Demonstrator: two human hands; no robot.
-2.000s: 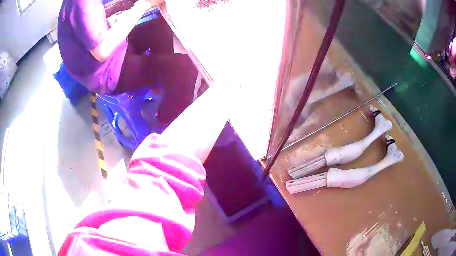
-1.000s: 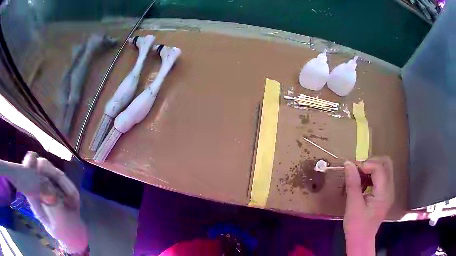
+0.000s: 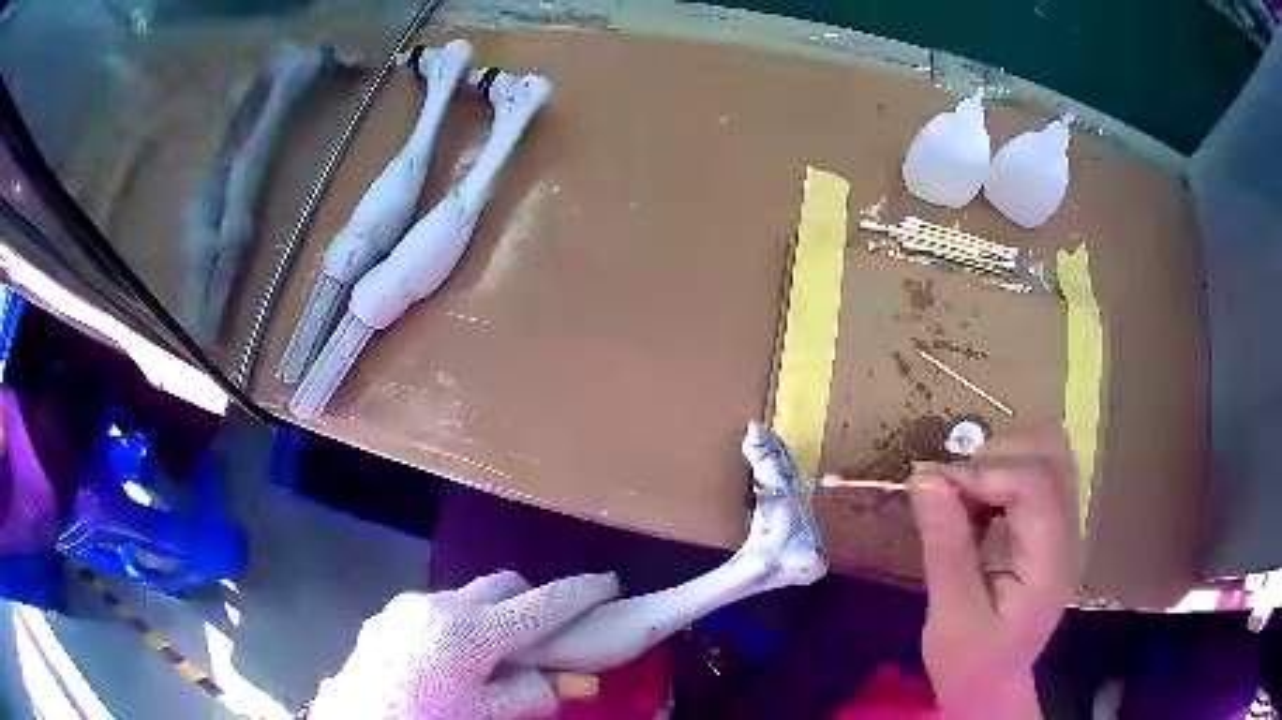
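My left hand (image 3: 471,640), in a white knit glove with a bare thumb tip, holds a pale grey doll leg (image 3: 675,602) by its calf at the bench's front edge. The foot points up and overlaps the lower end of a yellow tape strip. The leg's upper end is hidden by the glove. My bare right hand (image 3: 995,549) pinches a thin swab (image 3: 865,484); its tip is close to the foot, and I cannot tell if it touches. A small white cap (image 3: 965,438) sits on the stained area, with a loose stick (image 3: 965,381) above it.
Two more doll legs (image 3: 447,232) with black ankle straps lie at the left of the brown bench, beside a reflective divider. Two white bottles (image 3: 948,155) and a bundle of swabs (image 3: 956,245) are at the upper right. Yellow tape (image 3: 1081,366) borders the stains. A grey panel stands at right.
My left hand has come in from the left and now holds a leg over the front edge. My right hand has lifted the swab from the cap and moved it left to the foot.
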